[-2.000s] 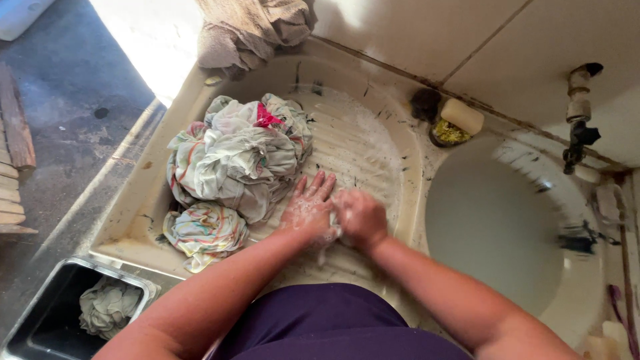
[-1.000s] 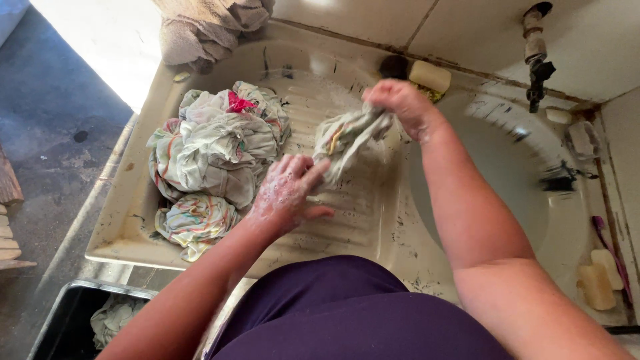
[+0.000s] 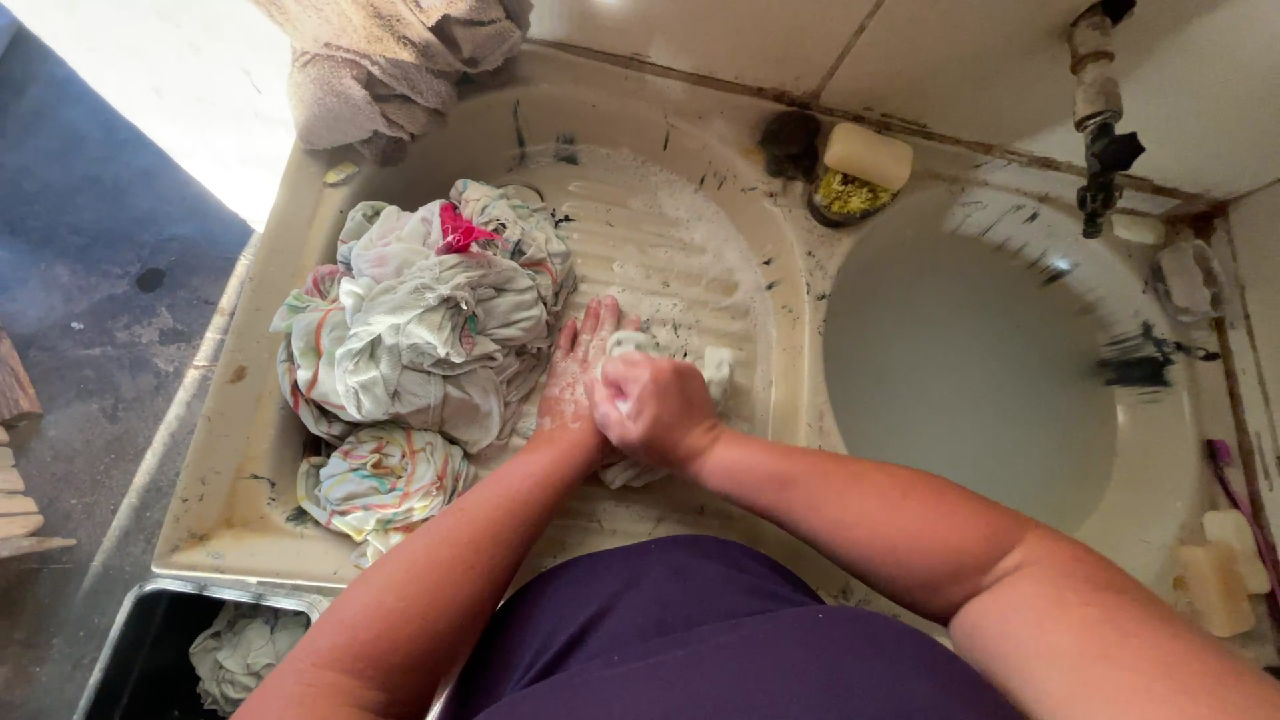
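My right hand point(image 3: 655, 405) is closed in a fist on a wet, pale cloth point(image 3: 718, 372), parts of which stick out around it. Soapy and flat, my left hand point(image 3: 577, 385) lies on the ribbed drainboard point(image 3: 640, 240) with its fingers pointing away from me, and the right fist presses against its side. Left of it sits a heap of wet, pale cloths point(image 3: 420, 320) with a bright pink piece on top. A rolled checked cloth point(image 3: 390, 478) rests below the heap.
Cloudy water point(image 3: 960, 370) stands in the round basin at right, below a tap point(image 3: 1098, 150). A soap bar point(image 3: 868, 156) lies on a scouring pad near the wall. More soap bars point(image 3: 1215, 588) are at lower right. A towel point(image 3: 380, 80) hangs at the back left corner; a black tub point(image 3: 150, 650) holds cloth.
One second ago my right hand held the cloth raised near the soap bar. It has come down toward me with the cloth, against my left hand, which now lies flat.
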